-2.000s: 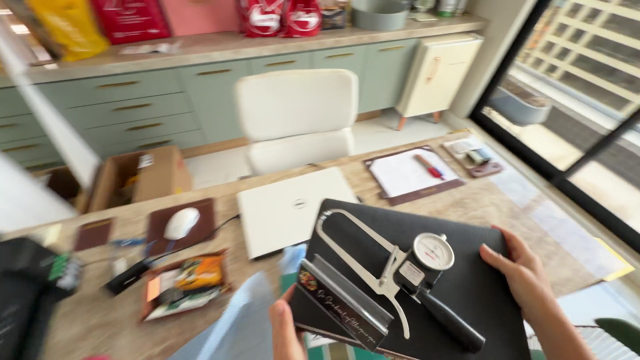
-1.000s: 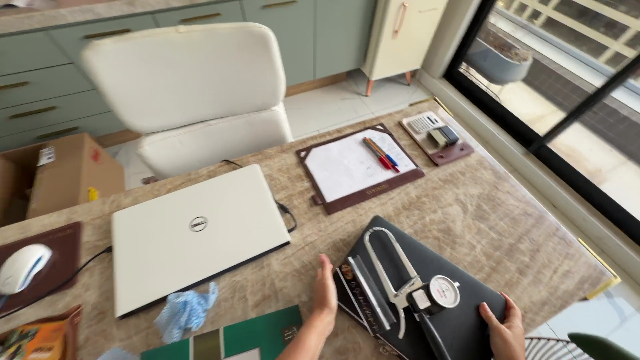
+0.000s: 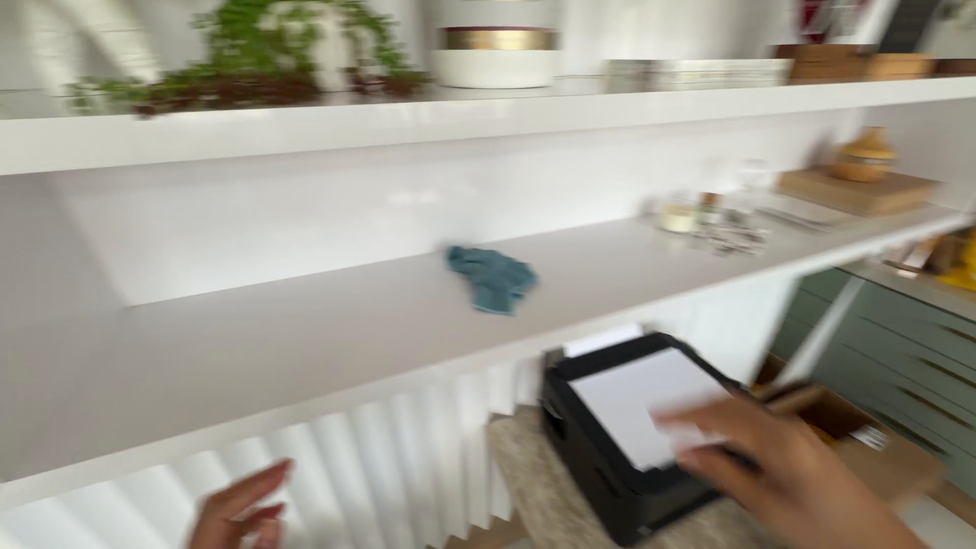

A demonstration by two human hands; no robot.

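Note:
A crumpled blue-green cloth (image 3: pixel 496 280) lies on the lower white shelf (image 3: pixel 305 343), near its middle. Below the shelf my right hand (image 3: pixel 762 457), blurred, is in front of a black printer (image 3: pixel 610 488) with white paper (image 3: pixel 640 404) on top; its fingers are apart, and whether it touches the paper cannot be told. My left hand (image 3: pixel 244 507) is at the bottom edge, in front of the white fluted panel, fingers apart and holding nothing.
A trailing plant (image 3: pixel 267 53) and a white jar with a gold band (image 3: pixel 497 46) stand on the upper shelf (image 3: pixel 381 126). Farther right on the lower shelf are a candle (image 3: pixel 677 215) and a wooden box (image 3: pixel 858 191). An open cardboard box (image 3: pixel 884 457) stands behind the printer.
The view has swung from the desk to the shelves. Both hands were at a black folder bearing a dial caliper; neither item is in view now, and my hands are apart.

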